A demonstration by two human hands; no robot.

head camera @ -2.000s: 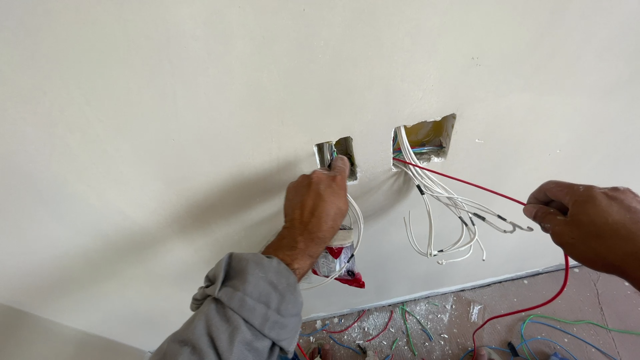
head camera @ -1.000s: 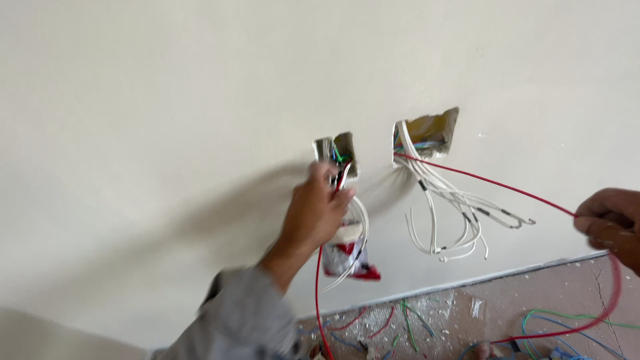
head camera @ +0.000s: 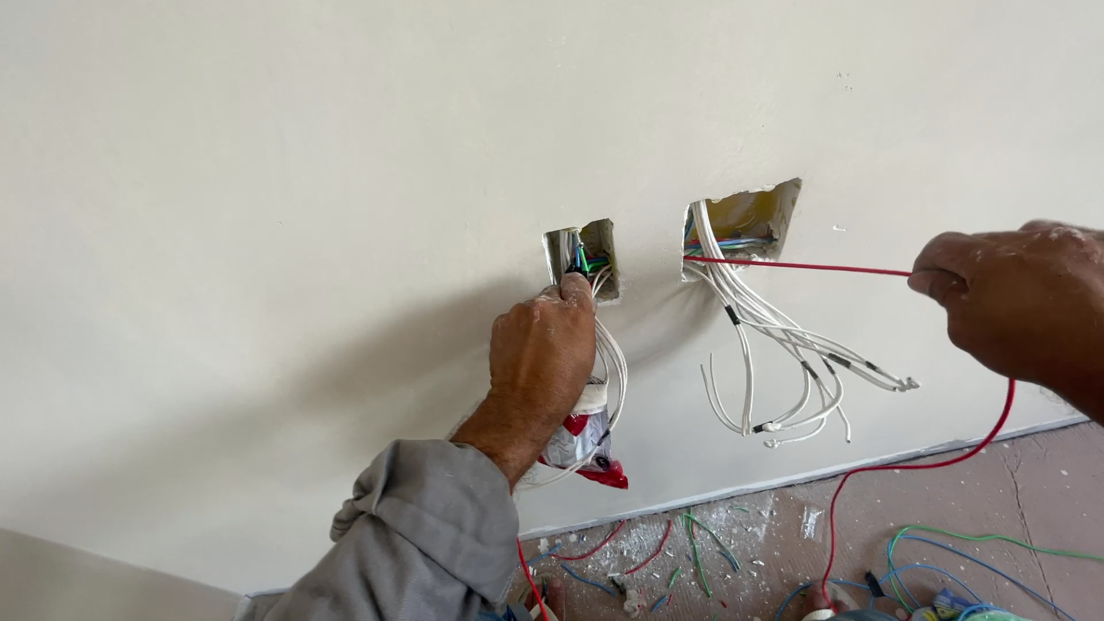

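My left hand (head camera: 545, 345) is at the lower edge of the smaller wall opening (head camera: 607, 259), its fingertips closed at several wires there; a red wire hangs below it. My right hand (head camera: 1018, 293) pinches a red wire (head camera: 802, 266) that runs taut from the larger wall opening (head camera: 755, 216) and drops in a loop to the floor. A bundle of white cables (head camera: 759, 323) hangs from the larger opening, with black tape on several. Blue and green wires show inside both openings. A clear and red plastic bag (head camera: 580, 444) hangs below the smaller opening behind white cables.
The floor (head camera: 966, 492) along the wall's foot bears plaster crumbs and red, green and blue wire scraps (head camera: 694, 552). Long green and blue wires (head camera: 931, 539) curl at the lower right. The painted wall (head camera: 345, 216) fills most of the view.
My left hand has moved up from below the smaller opening to its lower edge since a second ago. My right hand has kept hold of the red wire, which is now nearly level.
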